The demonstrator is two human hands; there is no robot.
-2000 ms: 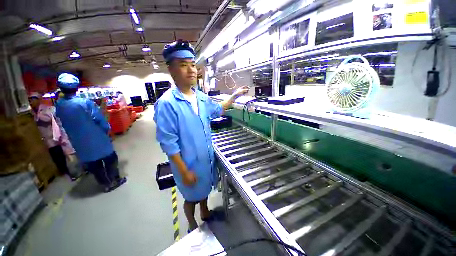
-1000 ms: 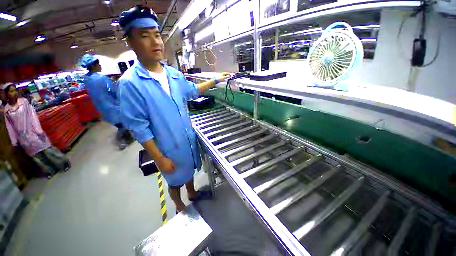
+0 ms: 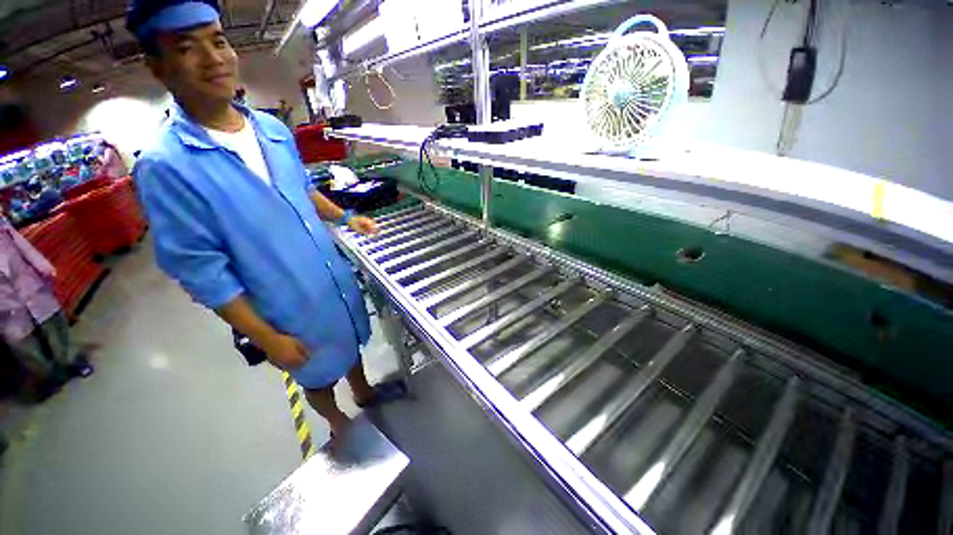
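Neither of my hands is in the picture. A stool with a flat, square silver top (image 3: 336,483) lies at the bottom edge, left of the conveyor. A small piece of black cord (image 3: 414,529) shows beside it at the bottom edge. The roller conveyor (image 3: 523,410) runs from the middle left to the lower right, with spaced silver rollers in a metal frame.
A person in a blue coat (image 3: 256,225) stands left of the conveyor, one hand near its rail. A white shelf (image 3: 731,178) holds a desk fan (image 3: 630,92) and a dark power strip (image 3: 506,133). A green panel (image 3: 627,238) runs behind the rollers. Yellow-black tape (image 3: 297,414) marks the floor.
The view has turned and moved closer to the conveyor. The person in blue has lowered a hand from the shelf to near the conveyor rail. More of the stool top shows than two seconds ago.
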